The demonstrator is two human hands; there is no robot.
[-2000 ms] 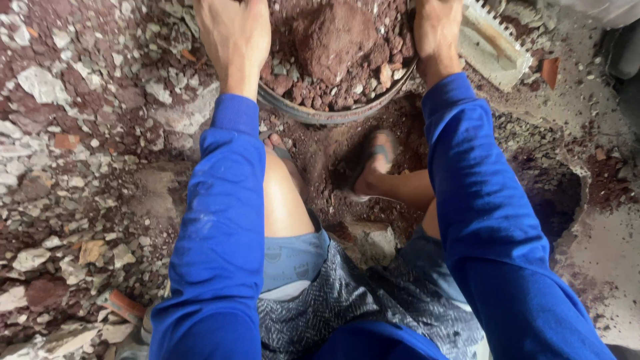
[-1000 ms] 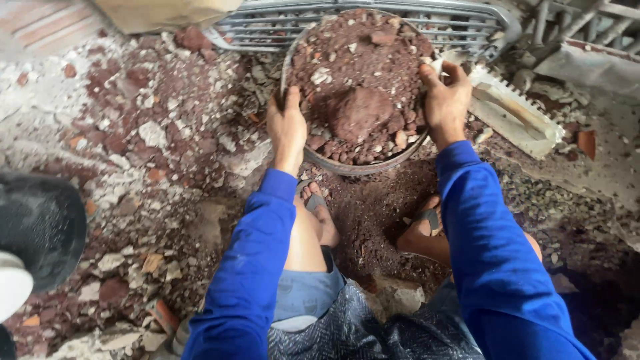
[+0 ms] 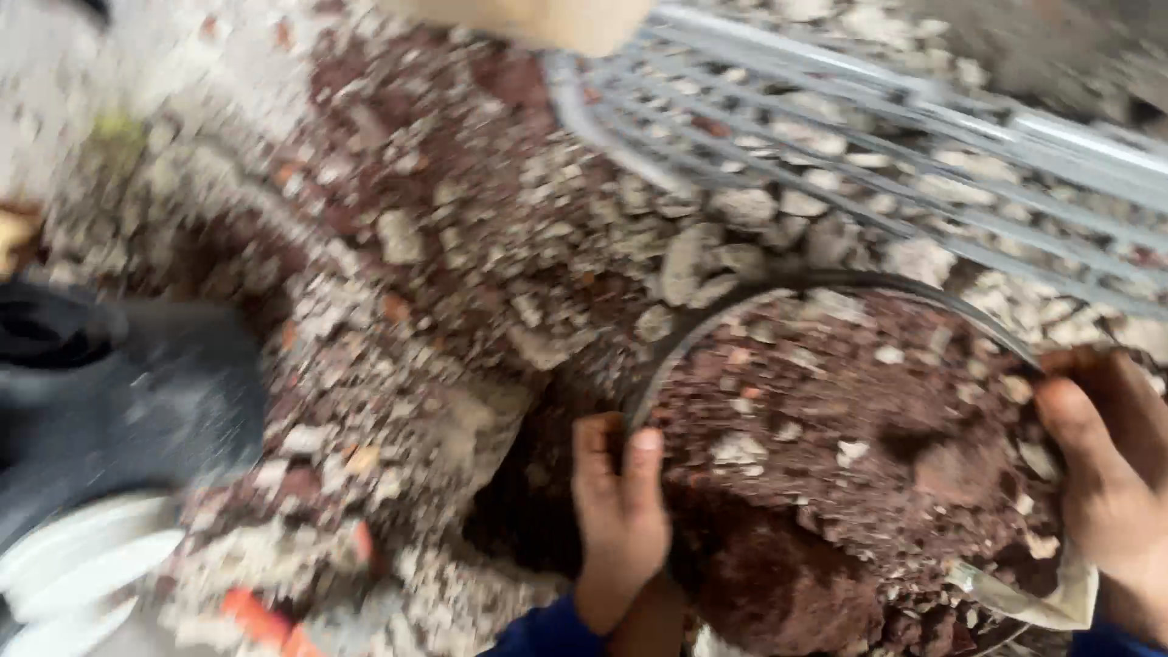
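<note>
A round pan (image 3: 680,342) full of reddish soil, small stones and larger clods is between my two hands. My left hand (image 3: 625,502) grips its left rim, thumb on the inner side and fingers outside. My right hand (image 3: 1109,465) holds the rim at the right, thumb over the edge. A big reddish clod (image 3: 785,584) lies at the near part of the pan. A pale, bent strip (image 3: 1031,598) shows beside my right hand. Motion blurs the view, and the pan's underside is hidden.
A silvery metal grille (image 3: 849,137) lies on pale stones beyond the pan. Broken rubble and red soil (image 3: 392,228) spread to the left. Black containers (image 3: 146,392) and white rounded objects (image 3: 82,566) are at the left edge. A dark hollow (image 3: 520,474) sits left of my left hand.
The view has swung left and come closer. The pan, flat near the grille before, now appears tilted in both hands, its contents shifted toward the near side.
</note>
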